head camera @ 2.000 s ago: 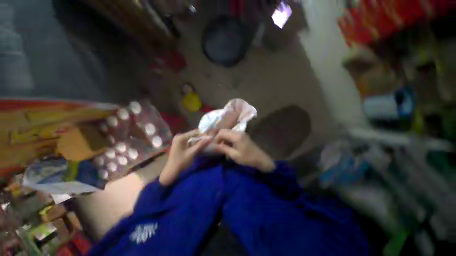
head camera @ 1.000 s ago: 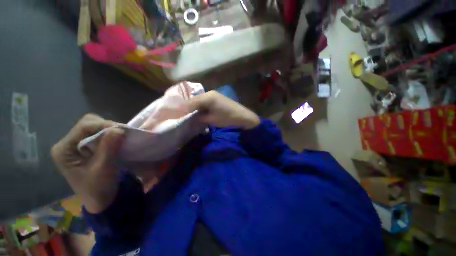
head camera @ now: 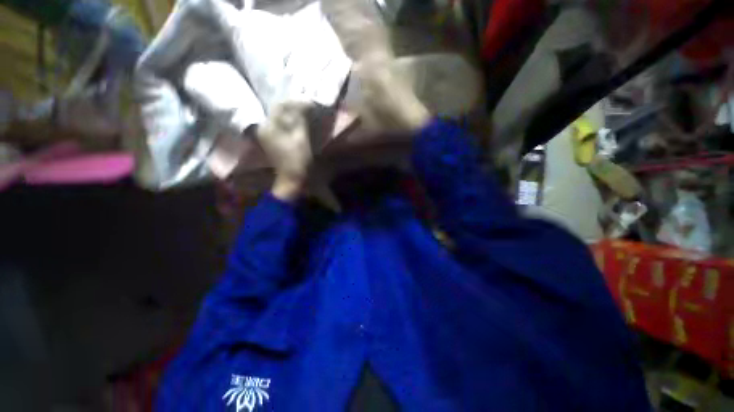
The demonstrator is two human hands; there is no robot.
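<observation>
The white cloth garment [head camera: 290,48] with pale pink parts is spread at the top left of centre, over what looks like a beige padded board [head camera: 439,84]. My left hand [head camera: 287,141] is at the near edge of the cloth and seems to grip it, though blurred. My right hand [head camera: 382,76] is stretched forward beside the cloth's right side; its fingers blur at the frame's top, so whether they hold anything is unclear.
A pink flat shape [head camera: 80,167] lies at the left. Red cartons [head camera: 672,294] stand at the right, with yellow slippers [head camera: 586,141] and other goods behind them. A dark bar crosses the upper right. The lower left is dark.
The garment has gone from being held between both hands near my body to lying spread further forward. Both arms now reach forward, and the view has turned towards the board.
</observation>
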